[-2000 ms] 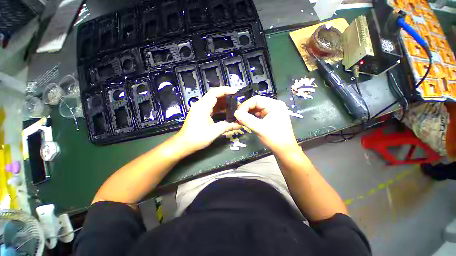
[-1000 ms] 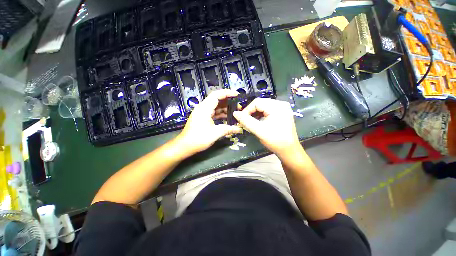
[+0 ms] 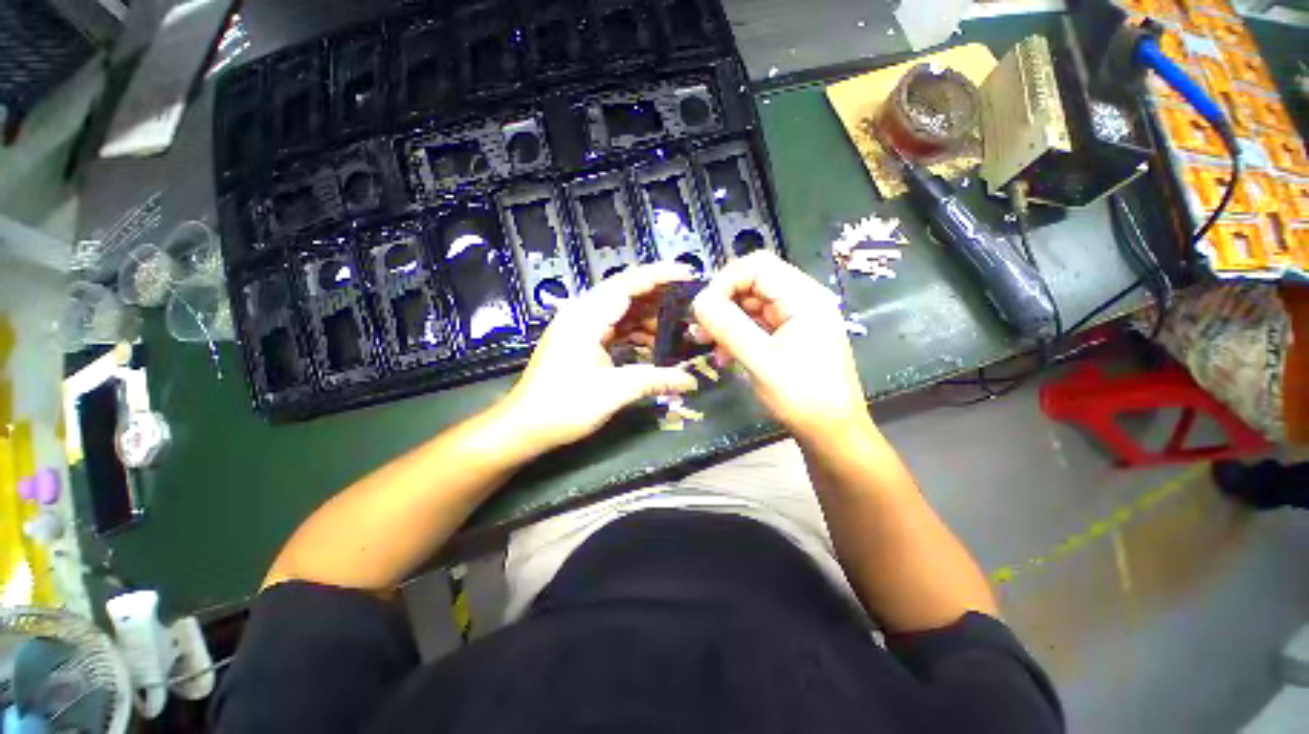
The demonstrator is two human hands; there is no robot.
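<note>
My left hand (image 3: 577, 376) holds a small black plastic housing (image 3: 672, 323) upright between thumb and fingers, above the bench just in front of the black tray (image 3: 376, 384). My right hand (image 3: 782, 337) is at the housing's right side, its thumb and fingertips pinched together close to it. Whether a small part sits between those fingertips is too small to tell. A pile of small pale parts (image 3: 678, 413) lies just below the hands, partly hidden by them. A second pile of pale parts (image 3: 869, 247) lies to the right.
A thick black corded tool (image 3: 991, 270) lies right of the second pile. Behind it are a tan board (image 3: 850, 101) with a round reddish-brown container (image 3: 936, 112) and a beige metal stand (image 3: 1028, 122). Clear cups (image 3: 198, 310) and a phone-like device (image 3: 106, 452) are at left. A person's leg (image 3: 1220, 351) shows at right.
My right fingertips have shifted slightly up and away from the housing's face. My left hand keeps holding the housing in nearly the same place.
</note>
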